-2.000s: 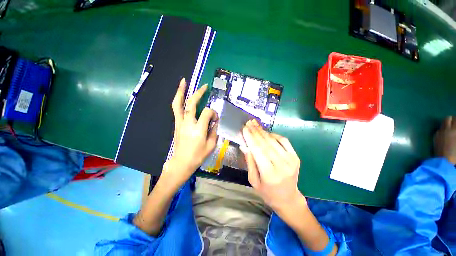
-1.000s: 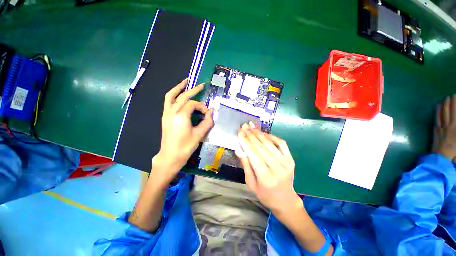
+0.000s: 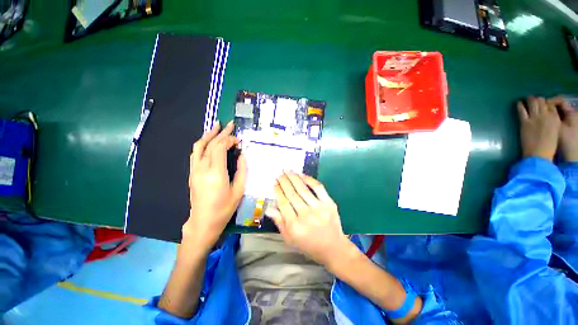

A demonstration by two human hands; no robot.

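An open tablet unit (image 3: 314,136) lies on the green bench in front of me, its mainboard (image 3: 279,113) at the far end. A flat whitish battery panel (image 3: 269,162) lies in the unit below the mainboard, with a dark line along its far edge. An orange flex cable (image 3: 258,211) shows at the near end. My left hand (image 3: 217,174) is at the unit's left edge, fingers apart, holding nothing visible. My right hand (image 3: 307,216) rests flat with its fingertips on the panel's lower right part and covers that corner.
Long black strips (image 3: 174,133) with a white thin tool (image 3: 141,130) lie on the left. A red scrap box (image 3: 407,95) and a white sheet (image 3: 435,168) are on the right. Other tablet units (image 3: 466,19) are along the far side. Another person's hands (image 3: 542,127) rest at far right.
The panel, tilted over the unit earlier, now lies flat in it. My left hand's pinched fingers have opened and moved to the unit's edge. My right hand has moved lower on the panel. The view has shifted.
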